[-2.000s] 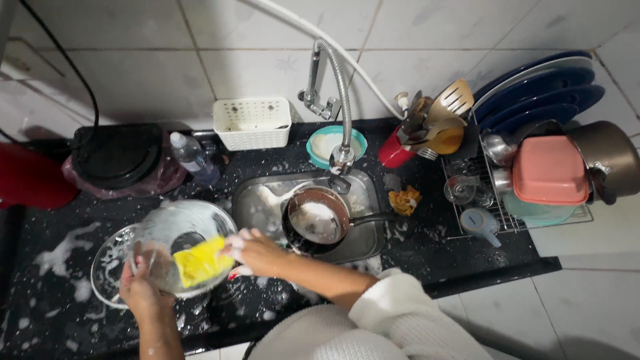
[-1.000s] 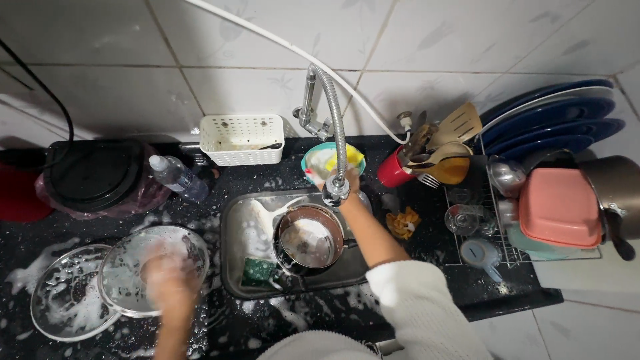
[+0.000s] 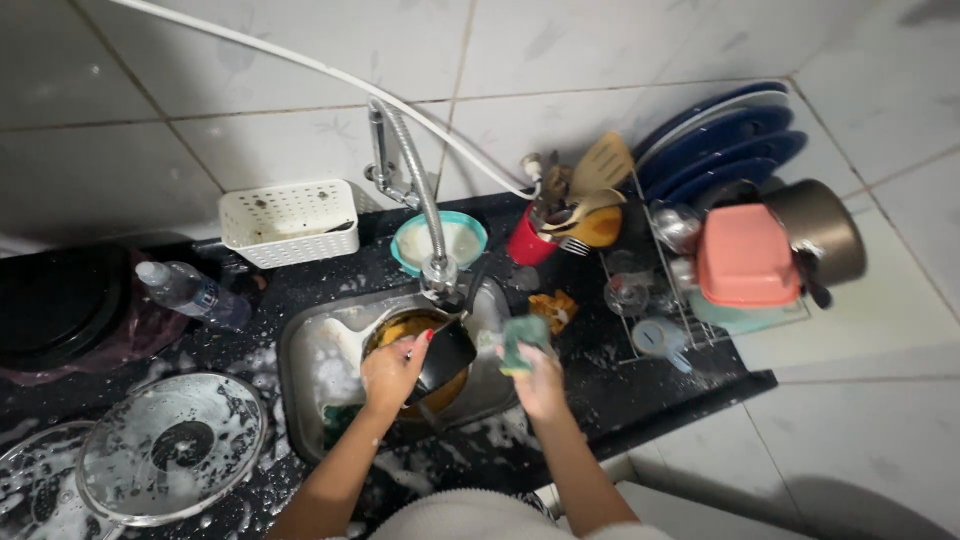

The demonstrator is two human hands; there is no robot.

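Observation:
Over the steel sink [image 3: 307, 420], my left hand [image 3: 390, 375] grips a small black pan [image 3: 448, 356], tilted, with its handle toward the tap. Beneath it sits a round pot [image 3: 405, 324] with an orange-brown inside, partly hidden. My right hand [image 3: 538, 386], at the sink's right edge, holds a blurred green and yellow sponge [image 3: 525, 341]. A white utensil [image 3: 346, 341] lies left of the pot, and a dark green scouring pad [image 3: 337, 421] is in the sink's near left corner. The tap head [image 3: 439, 274] hangs over the sink's far side. No running water is plainly seen.
Soapy glass lids [image 3: 184, 442] overlap at left, near a plastic bottle [image 3: 196, 296]. Behind are a white basket [image 3: 289, 225] and teal bowl [image 3: 441, 238]. Right stand a red utensil holder [image 3: 531, 238], orange crumpled cloth [image 3: 553, 309] and loaded dish rack [image 3: 660, 259].
My left hand has left the glass lid, moved right to the sink and taken hold of the black pan. My right hand has come away from the teal bowl toward me. The view is nearer the sink.

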